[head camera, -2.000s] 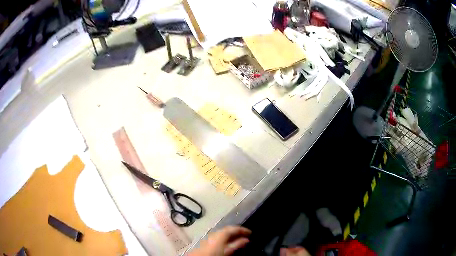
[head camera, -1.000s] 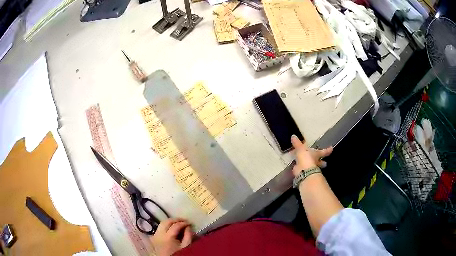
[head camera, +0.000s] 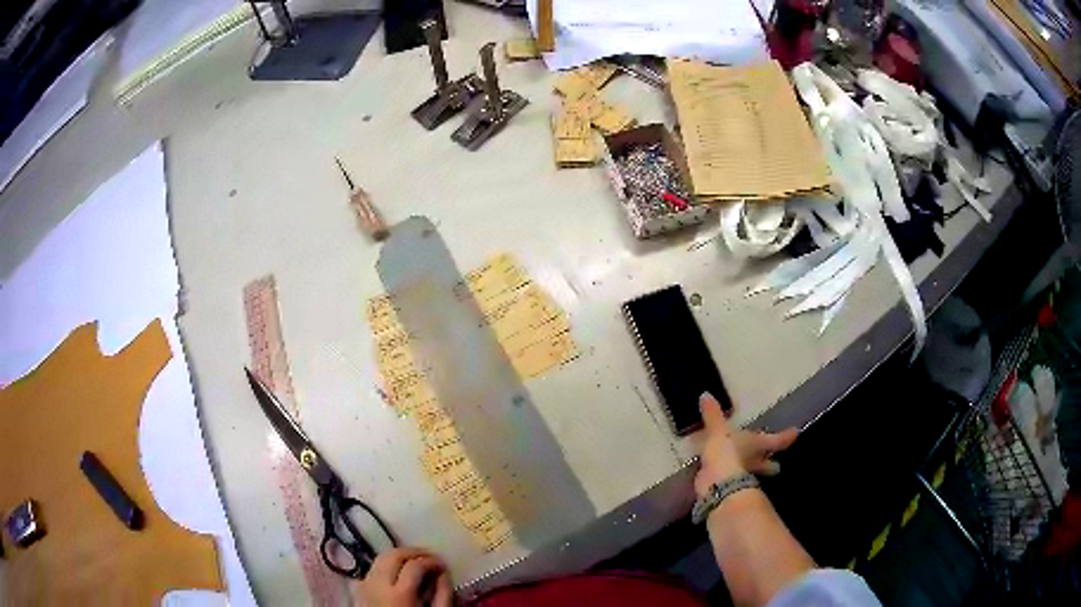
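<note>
A black smartphone (head camera: 676, 358) lies on the pale table with its screen dark. My right hand (head camera: 733, 457) is at its near end, with one fingertip on or just over the phone's lower edge and the other fingers apart. My left hand (head camera: 405, 581) rests at the table's front edge, cut off by the picture's bottom, beside the handles of the black shears (head camera: 311, 462). Its fingers are curled and I cannot tell if they touch the handle. The shears lie across a pinkish clear ruler (head camera: 263, 326).
A wide metal blade (head camera: 474, 391) lies over yellowish paper tickets (head camera: 530, 320). A pin box (head camera: 650, 178), brown card (head camera: 749, 131) and white strips (head camera: 848, 178) are at the back right. An orange panel (head camera: 71, 403) with a dark bar weight (head camera: 110, 490) lies at left.
Since a second ago the view has shifted, so the table things sit lower in the picture. My right hand stays by the phone's near end. My left hand stays beside the shears' handles.
</note>
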